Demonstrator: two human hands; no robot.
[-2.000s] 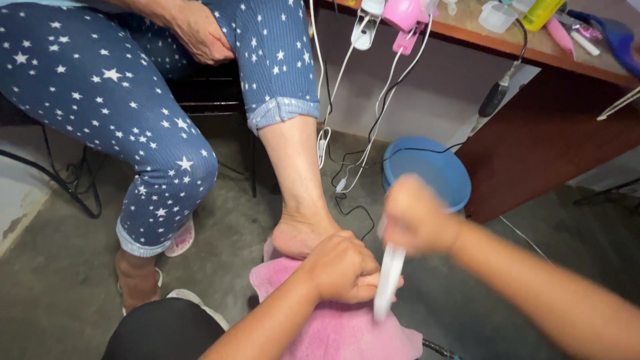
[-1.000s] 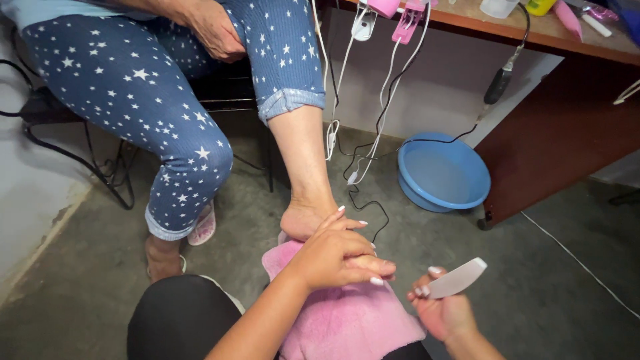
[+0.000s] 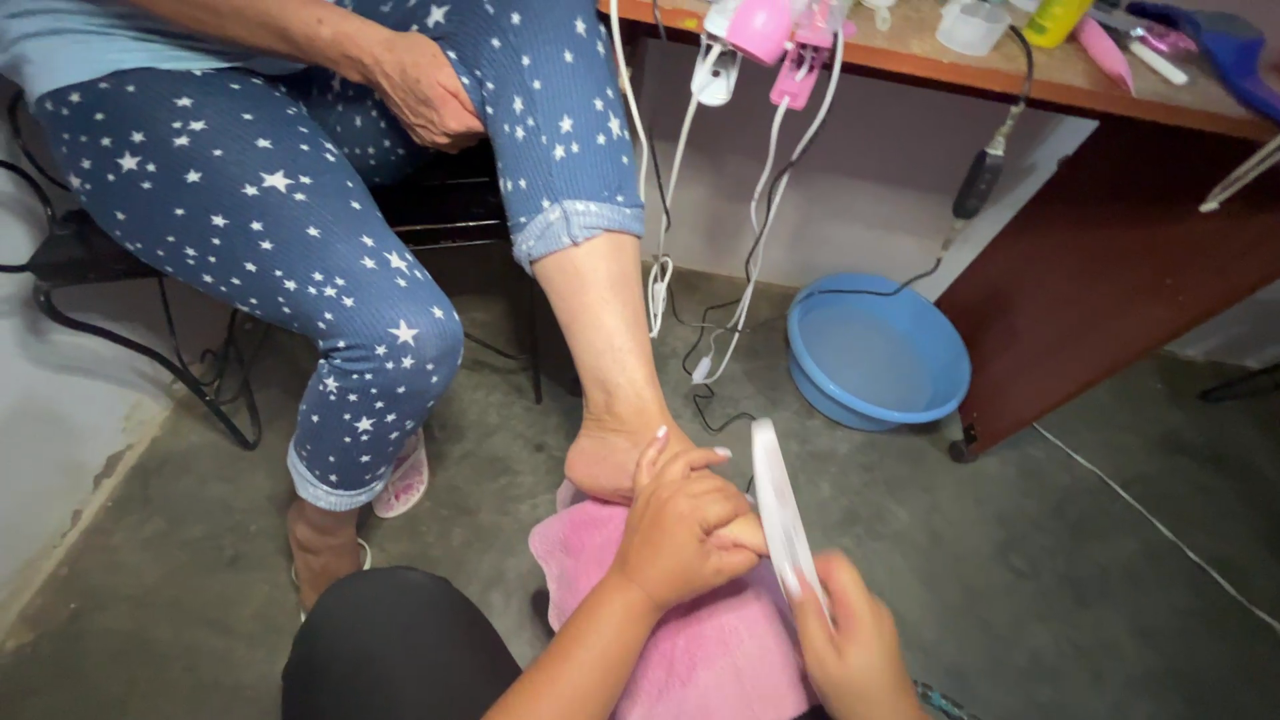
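Note:
Another person's bare foot (image 3: 615, 455) rests on a pink towel (image 3: 700, 640) at the lower middle. Across its front part lies my left hand (image 3: 685, 525), gripping the foot near the toes, which are mostly hidden. My right hand (image 3: 850, 620) holds a white nail file (image 3: 780, 500) by its lower end. The file stands nearly upright beside the tip of the foot; whether it touches a toe cannot be told.
A blue plastic basin (image 3: 880, 350) with cloudy liquid stands on the floor by the brown desk (image 3: 1110, 270). Cables (image 3: 760, 230) hang from the desk top. The seated person's other foot (image 3: 325, 550) is at left, near my black-clad knee (image 3: 390, 640).
The file was off to the right of the foot a second ago, tilted outward; now it is upright at the toes. My left hand stays on the foot.

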